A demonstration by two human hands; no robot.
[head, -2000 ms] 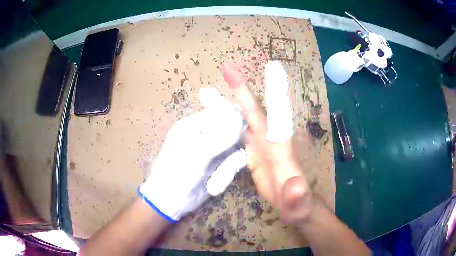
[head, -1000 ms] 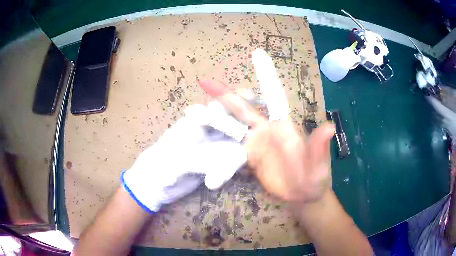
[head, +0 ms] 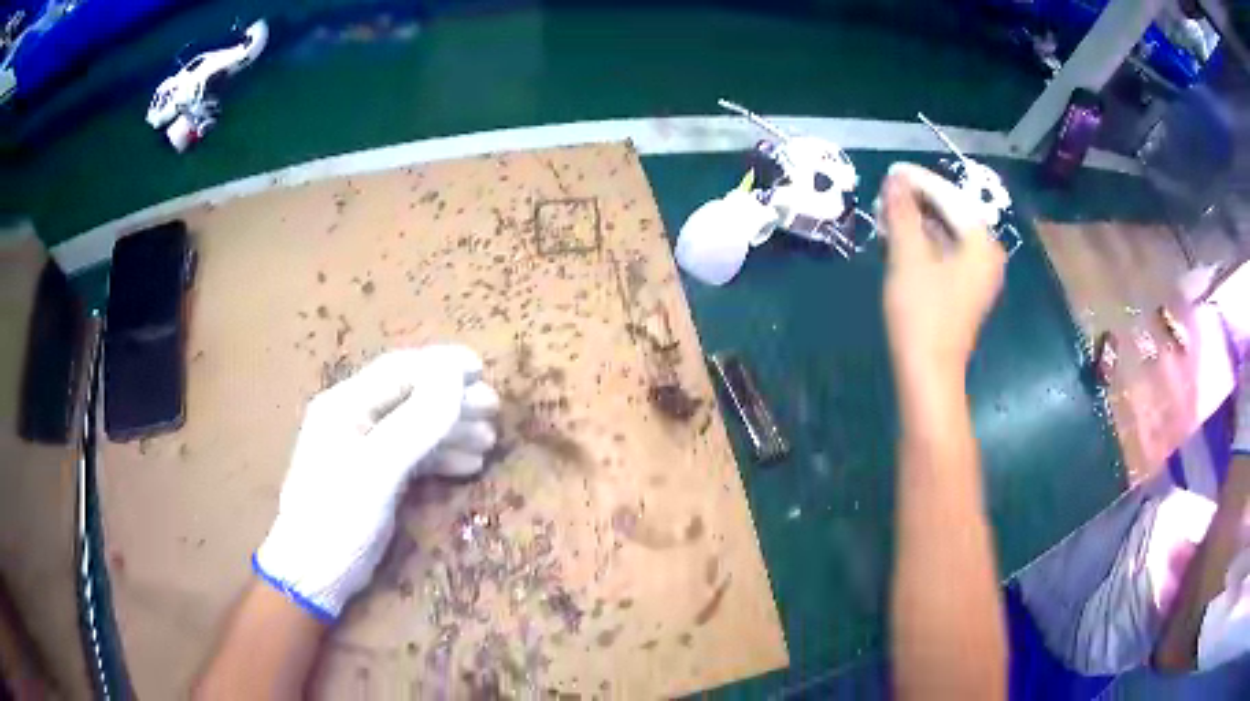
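My left hand (head: 384,459), in a white knit glove with a blue cuff, is above the cardboard mat (head: 603,548). Its fingers are curled together and nothing shows in them. My right hand (head: 939,274) is stretched out over the green bench, its fingers closed around the near white part of a white and black toy vehicle body (head: 980,189); the fingers hide some of it. Another such body (head: 818,185), with a rounded white part at its lower left, lies to the left of my right hand.
A black phone (head: 147,329) lies on the mat's left side. A narrow dark metal piece (head: 751,407) lies right of the mat. Beyond the pale rail (head: 398,167), a white part (head: 199,89) lies on the green belt. A person's arm (head: 1213,548) and another cardboard mat (head: 1097,308) are at right.
My hands have separated. My right hand has moved right, to the second toy body, and my left hand has stayed over the mat. The view has turned right.
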